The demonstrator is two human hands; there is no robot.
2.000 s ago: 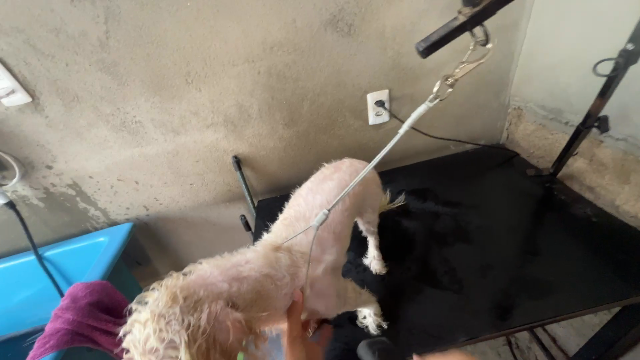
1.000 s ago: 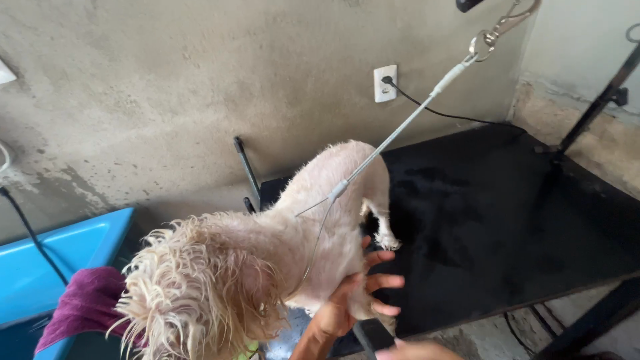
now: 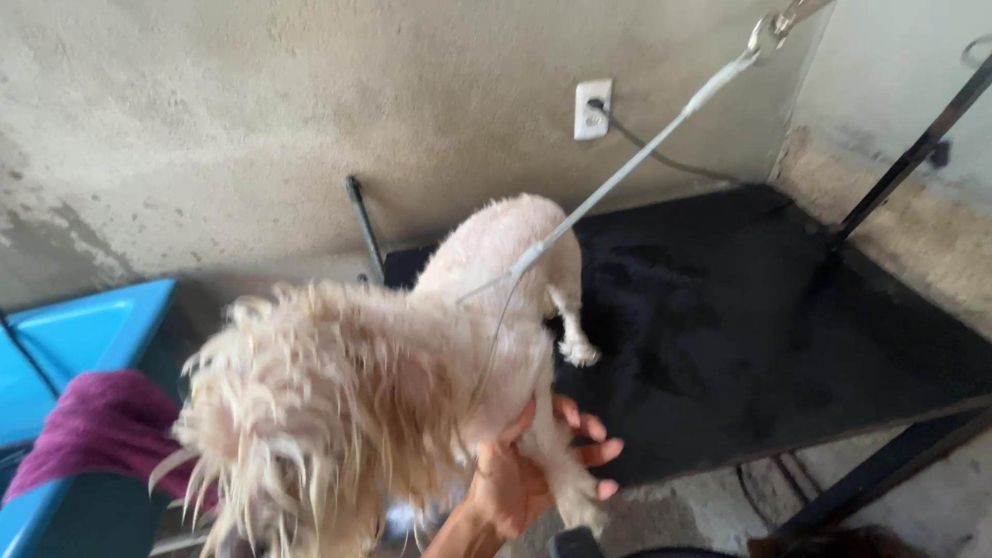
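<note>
A light-coated dog [image 3: 504,256], its body clipped short and its head long-haired and damp-looking, is on a black grooming table. My left hand [image 3: 535,465] reaches up from the bottom with its palm behind one foreleg [image 3: 552,434], thumb on one side and spread fingers curling round the other. The paw hangs below the fingers, past the table edge. A grey loop lead [image 3: 620,174] runs from the dog's neck to a metal clip [image 3: 767,35]. The end of a black object [image 3: 575,542] shows beside the paw. My right hand is out of view.
The black table top [image 3: 736,333] extends right, with a dark post [image 3: 914,155] at its far side. At left, a purple towel [image 3: 108,426] hangs over a blue tub [image 3: 147,318]. A cable is plugged into a wall socket [image 3: 593,108]. More cables lie below the table.
My left hand has moved from the dog's chest to its foreleg. My right hand, partly seen at the bottom a second ago, has left the view. The dog's head is more turned toward the camera.
</note>
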